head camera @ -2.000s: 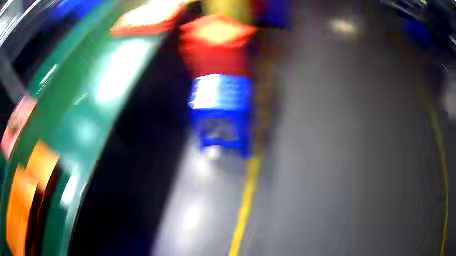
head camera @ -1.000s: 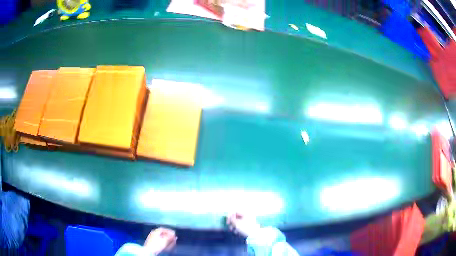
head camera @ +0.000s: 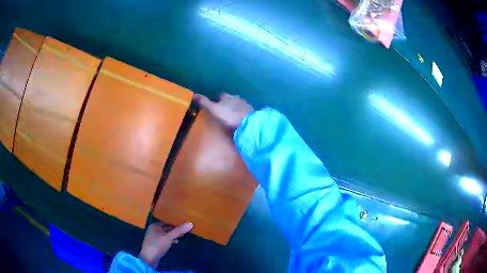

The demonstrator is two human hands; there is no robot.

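Several orange trays lie in a row on the green bench. The rightmost orange tray [head camera: 205, 173] is lower than the large orange tray [head camera: 128, 138] on its left. My left hand [head camera: 158, 240] holds the rightmost tray's near edge, thumb on top and the other fingers partly hidden. My right hand [head camera: 227, 110] is at its far edge, fingertips by the corner of the large tray. My right sleeve covers part of the tray's right side. Pale bands cross the tops of the trays on the left.
The green bench [head camera: 267, 85] curves across the view. A clear bag on a pink sheet [head camera: 376, 20] lies at the far side, with a white label [head camera: 437, 73] near it. Red trays [head camera: 435, 248] are at the lower right. A blue stool [head camera: 77, 249] shows at the lower left.
The view has moved closer to the orange trays. Both my hands have moved from the bench's near edge to the rightmost orange tray and taken hold of it.
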